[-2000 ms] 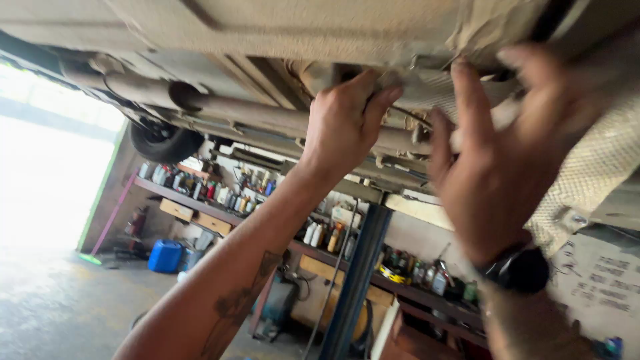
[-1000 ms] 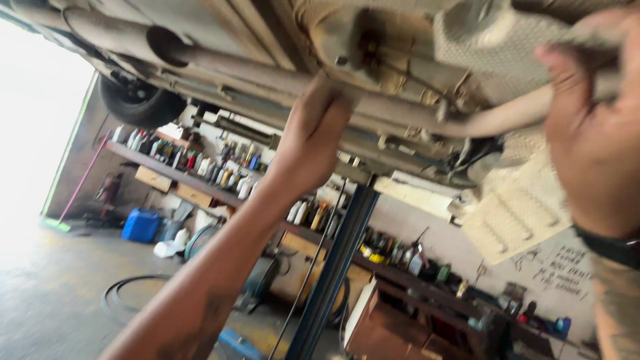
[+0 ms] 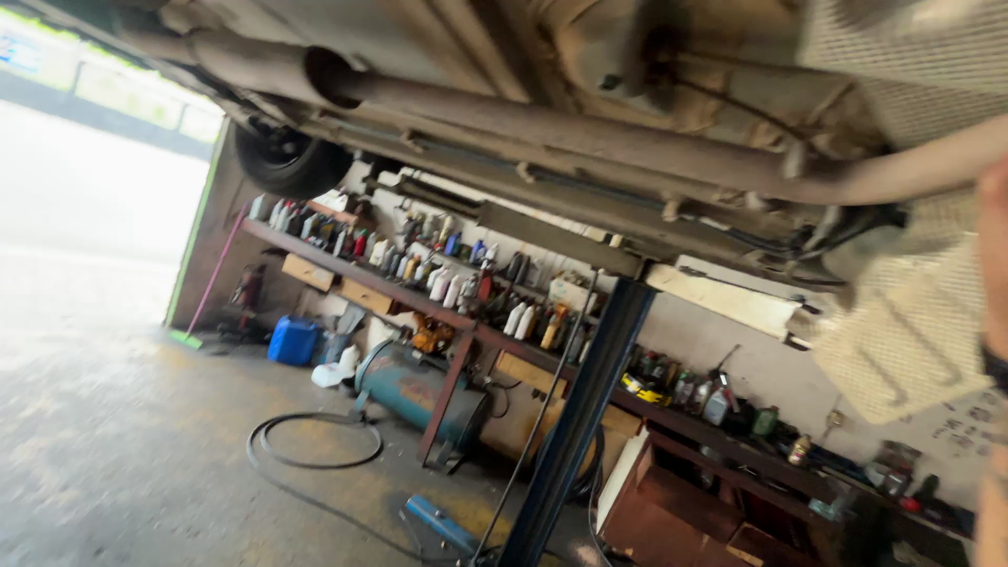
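Only a strip of my right hand [image 3: 994, 260] shows, blurred, at the right edge, beside the bend of the exhaust pipe [image 3: 598, 142] and a textured metal heat shield [image 3: 902, 339]. Its fingers are cut off by the frame, so I cannot tell whether it holds anything. My left hand is out of the picture. The exhaust pipe runs across the car's underbody from a muffler [image 3: 252, 67] at the upper left. Above the pipe, a thin cable [image 3: 740, 106] crosses the underbody. Another textured heat shield [image 3: 929, 63] is at the upper right.
A blue lift post [image 3: 587, 402] rises in front of a long workbench [image 3: 378, 283] crowded with bottles. Below are a green air compressor tank [image 3: 417, 390], a coiled hose [image 3: 315, 441] and a blue jerrycan [image 3: 293, 340] on the floor. A car wheel [image 3: 291, 161] hangs at the upper left.
My left hand, raised to the underbody earlier, has left the view. My right hand shows less at the right edge. The view has shifted.
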